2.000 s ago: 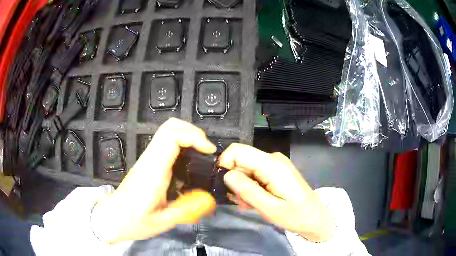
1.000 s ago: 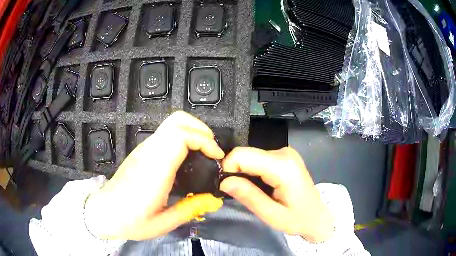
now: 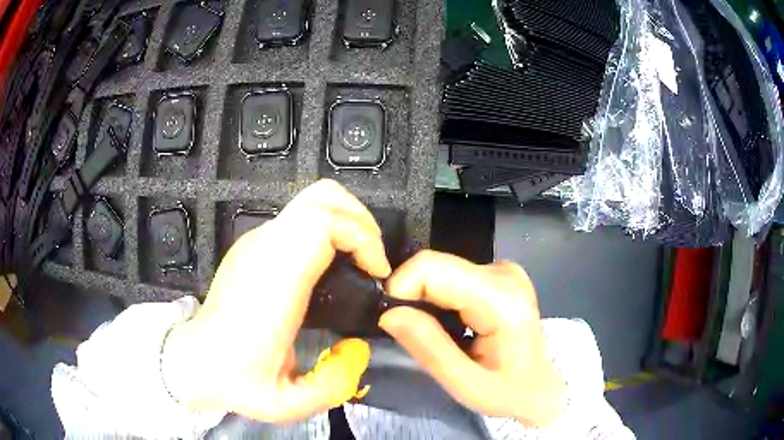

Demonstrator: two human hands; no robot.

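Observation:
My left hand [image 3: 275, 301] holds a black smartwatch body [image 3: 346, 299] close to my chest, at the near edge of the foam tray [image 3: 314, 185]. An orange finger cot [image 3: 344, 368] covers my left thumb, which is below the watch. My right hand [image 3: 473, 322] pinches a black strap [image 3: 430, 306] between thumb and forefinger, its end against the right side of the watch. My fingers hide much of the strap, and the joint is too small to read. Other watch bodies [image 3: 358, 133] lie in the tray's pockets.
A stack of black straps [image 3: 524, 103] stands right of the tray, with clear plastic bags [image 3: 640, 129] beyond it. Tangled black strips lie over the tray's left side. A red bin edge [image 3: 688, 296] shows at the lower right, above the grey floor.
My left thumb has moved down, away from the watch's lower edge. Both hands stay together at the watch and strap. The tray has shifted slightly in view.

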